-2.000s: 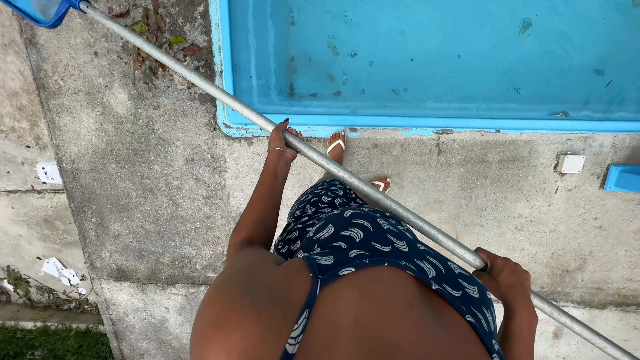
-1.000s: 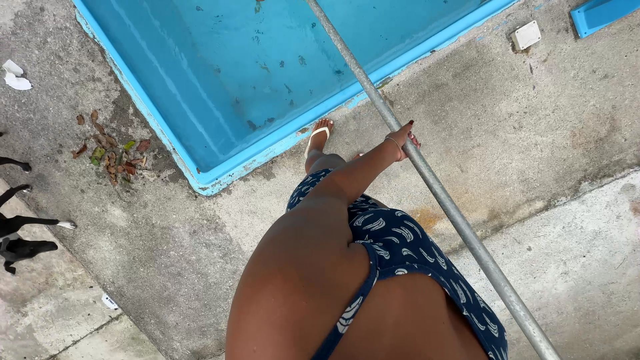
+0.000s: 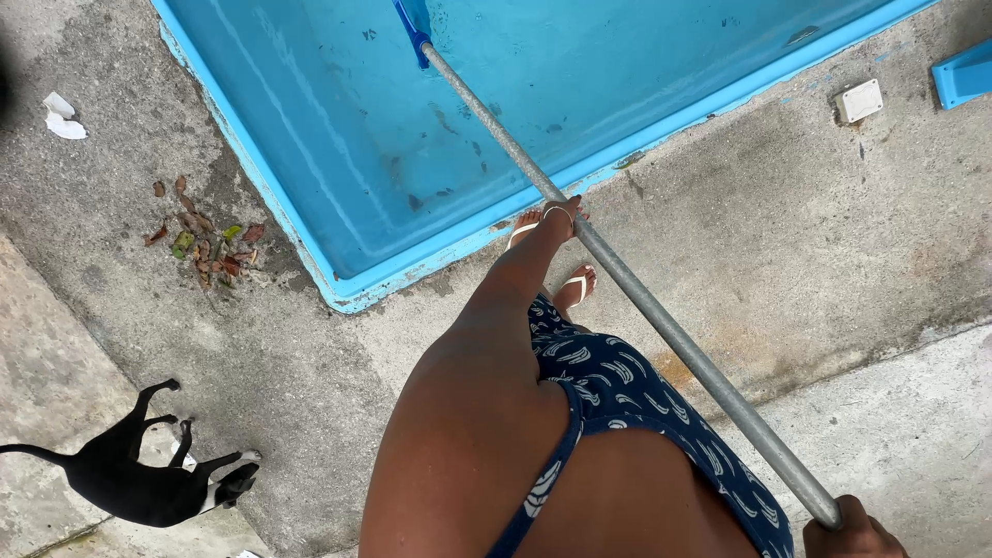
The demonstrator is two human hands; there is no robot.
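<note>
A long grey metal pole (image 3: 673,329) runs diagonally across the view. My left hand (image 3: 564,217), with a thin bracelet at the wrist, grips it partway along, above the near rim of the blue pool. At the lower right my right hand (image 3: 851,531) is closed around the pole's near end, partly cut off by the frame. The far end carries a blue pool skimmer net (image 3: 416,35), which is over the pool water (image 3: 496,101) and cut off by the top edge. Whether all of the net is under water I cannot tell.
The pool's light blue rim (image 3: 434,262) lies just beyond my feet in white flip-flops (image 3: 577,287). Fallen leaves (image 3: 209,244) lie beside its corner. A black dog (image 3: 143,473) is at the lower left. A white box (image 3: 860,101) and a blue object (image 3: 963,75) are at the right.
The net, outside the pool at the upper left two seconds ago, is now over the water. The dog has come further into view. The view has turned and shifted.
</note>
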